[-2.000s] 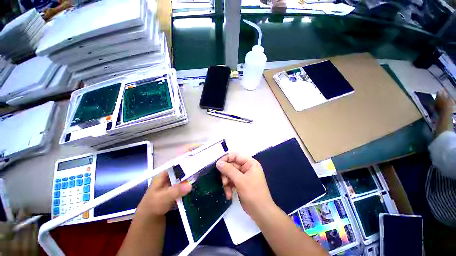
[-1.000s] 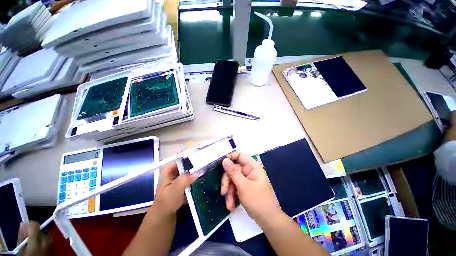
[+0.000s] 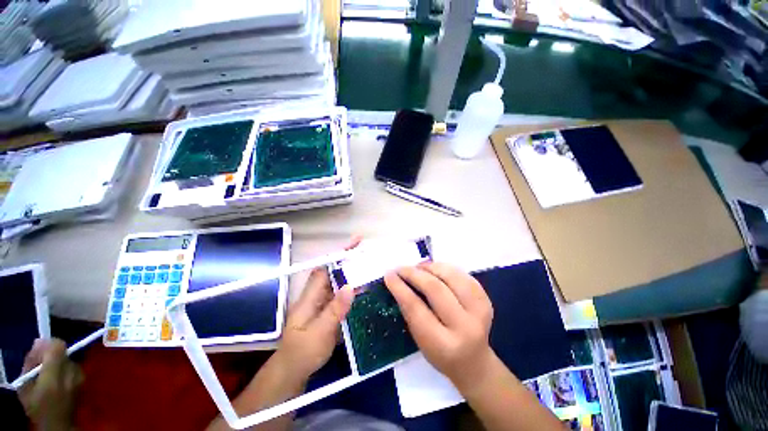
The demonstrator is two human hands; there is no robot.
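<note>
A white front housing (image 3: 208,380) is held above the lap, its open window to the left and a green circuit board (image 3: 381,330) in its right half. My left hand (image 3: 313,324) grips the housing beside the board, thumb near the white strip (image 3: 379,263) at the board's top. My right hand (image 3: 448,316) lies over the board's upper right, fingertips together at the strip's lower edge. Whether the fingertips pinch anything is hidden. A white and dark panel (image 3: 520,316) lies partly behind my right hand.
An assembled calculator-tablet (image 3: 237,286) lies left. Stacked housings (image 3: 244,198) stand behind it. A phone (image 3: 405,148), a thin pen-like stick (image 3: 424,200) and a squeeze bottle (image 3: 479,122) are beyond. Cardboard (image 3: 640,219) bears another panel. Another person's hand (image 3: 52,383) is at lower left.
The view has shifted, so bench items appear further right. The housing's open frame is turned more into view. My right hand now lies flatter over the board, back of the hand up.
</note>
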